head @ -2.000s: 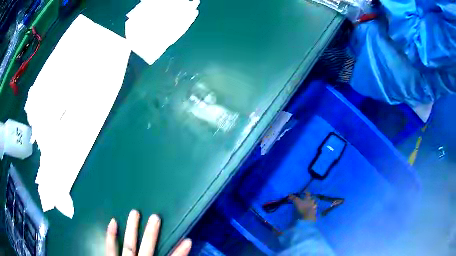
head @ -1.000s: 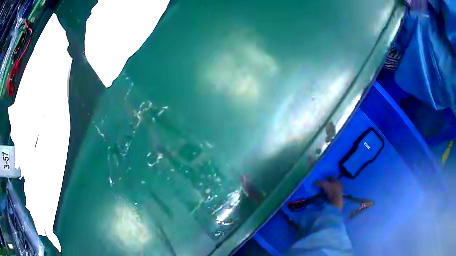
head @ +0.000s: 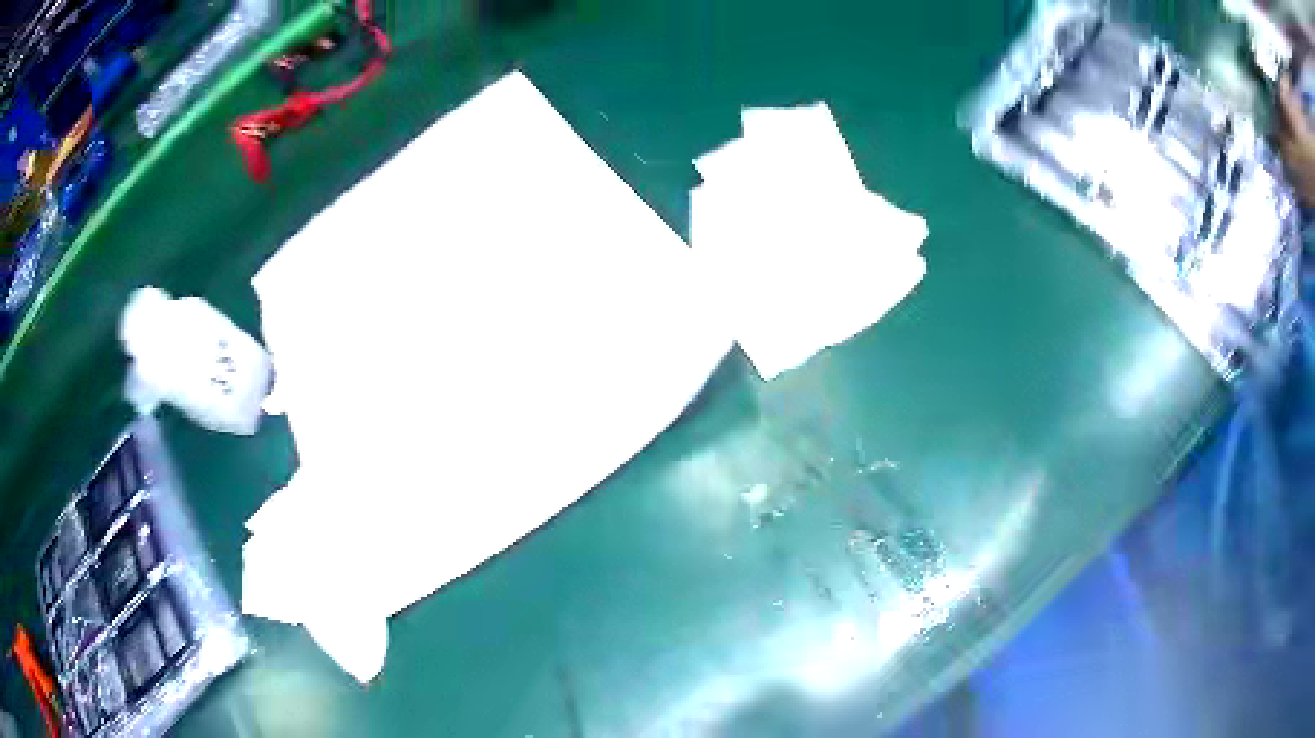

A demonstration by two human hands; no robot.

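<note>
Neither of my hands is in view. A large pile of white wipes (head: 476, 346) lies flat on the green bench, overexposed. A smaller white stack (head: 800, 238) touches its right side. A white container (head: 199, 361) with dark marks stands left of the large pile. A sheet of black-bordered lens panels (head: 123, 591) in clear film lies at the lower left. Another shiny film-wrapped sheet (head: 1154, 188) lies at the upper right.
Red clamp leads (head: 310, 104) lie at the upper left, beside a green edge strip (head: 152, 159). An orange object (head: 35, 678) is cut off at the lower left. Blurred skin of a person (head: 1295, 123) shows at the right edge. Blurred blue lies beyond the bench edge.
The view has swung left and up the bench. The fingers over the bench, the hand in the blue bin and the tester there have left the picture.
</note>
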